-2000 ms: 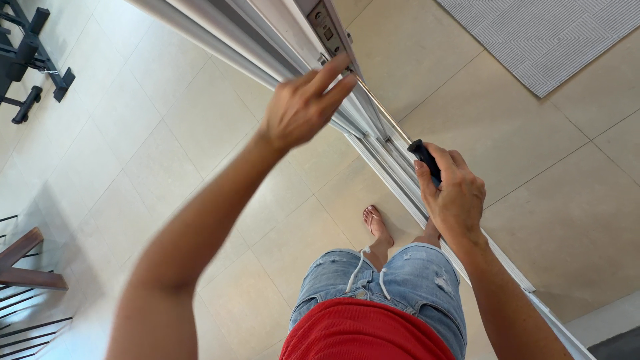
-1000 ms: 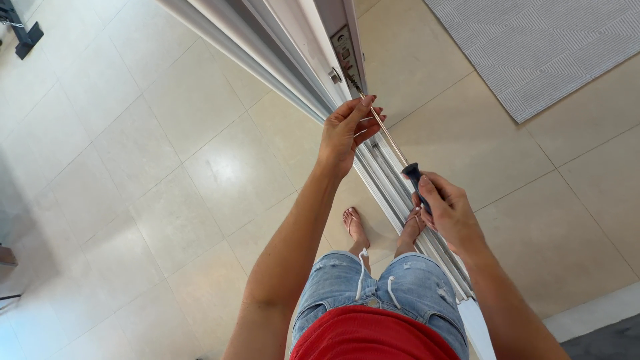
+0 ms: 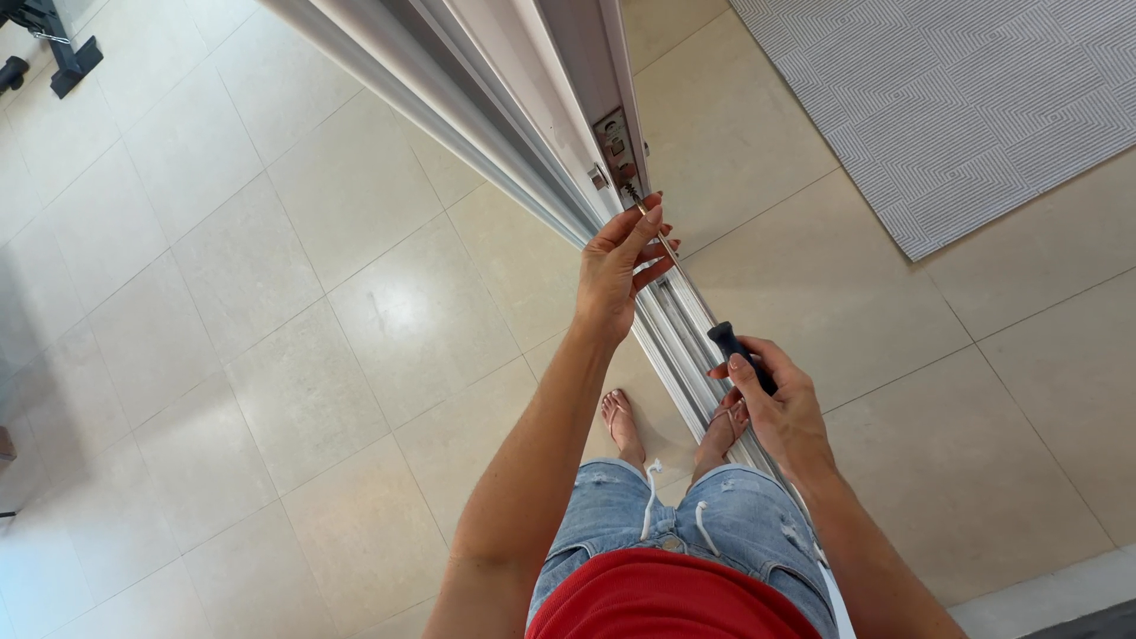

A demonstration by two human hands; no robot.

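Note:
My right hand (image 3: pixel 781 399) grips the dark handle of a long screwdriver (image 3: pixel 725 335). Its thin metal shaft slopes up and left towards a metal lock plate (image 3: pixel 615 142) set in the edge of a white sliding door (image 3: pixel 568 80). Near the shaft's far end, the fingertips of my left hand (image 3: pixel 626 266) pinch a dark threaded screw (image 3: pixel 631 192) at the tip, just below the plate. Whether the screw touches the plate cannot be told. A small metal catch (image 3: pixel 597 177) sits left of the plate.
White floor tracks (image 3: pixel 679 328) run beneath the hands, past my sandalled feet (image 3: pixel 621 417). A grey patterned rug (image 3: pixel 932 115) lies on the tiles at upper right. Black equipment with a foot (image 3: pixel 75 67) stands at upper left.
My left hand was blurred near the lock plate two seconds ago; it now pinches at the screwdriver's tip. My right hand has kept its grip on the handle.

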